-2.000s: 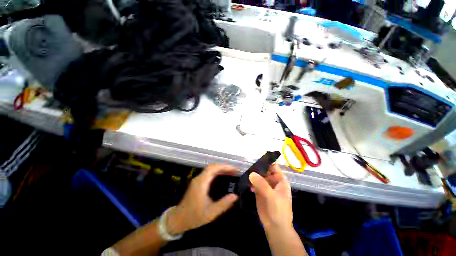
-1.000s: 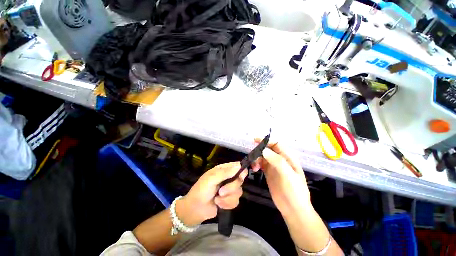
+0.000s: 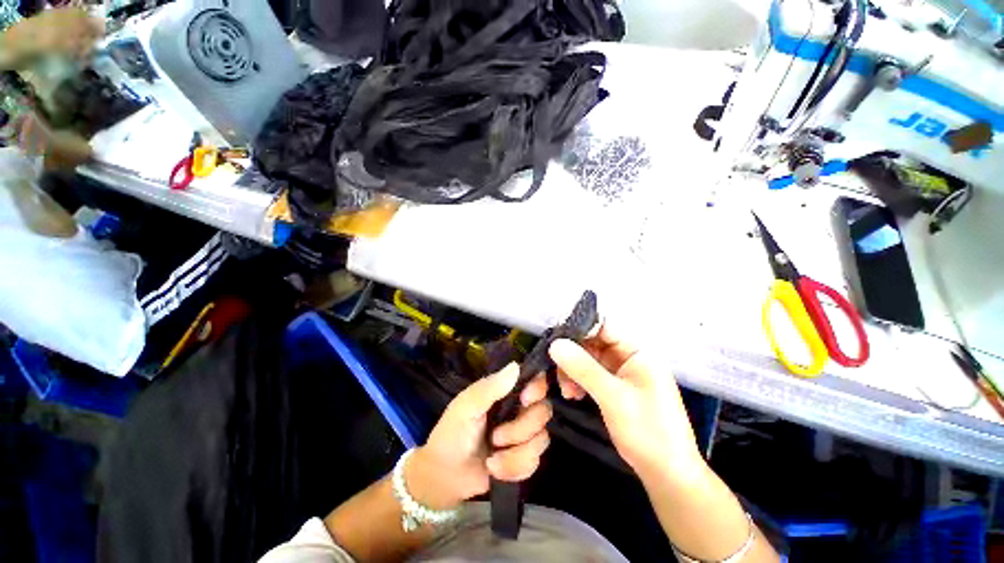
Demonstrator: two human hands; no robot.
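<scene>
A black strap (image 3: 508, 508) is held over my lap, just in front of the table edge. My left hand (image 3: 484, 434) is closed around it, with a short length hanging below the fist. My right hand (image 3: 622, 401) pinches the strap near its upper end, thumb on top. The strap's upper end (image 3: 580, 313) sticks up past my right fingertips. Whether a small fitting is on the strap cannot be told. The white sewing machine (image 3: 936, 105) stands at the right, its needle area (image 3: 807, 165) away from my hands.
Red-and-yellow scissors (image 3: 812, 313) and a phone (image 3: 881, 264) lie right. A black strap heap (image 3: 462, 121) and a clear bag of small metal pieces (image 3: 609, 165) lie behind. Slim snips (image 3: 978, 379) lie far right. A blue crate (image 3: 369, 379) is below. Another person's arm (image 3: 50, 132) shows left.
The view has shifted, so the table items sit further right. Both hands have closed in on the strap; my left hand, loose two seconds ago, now grips it.
</scene>
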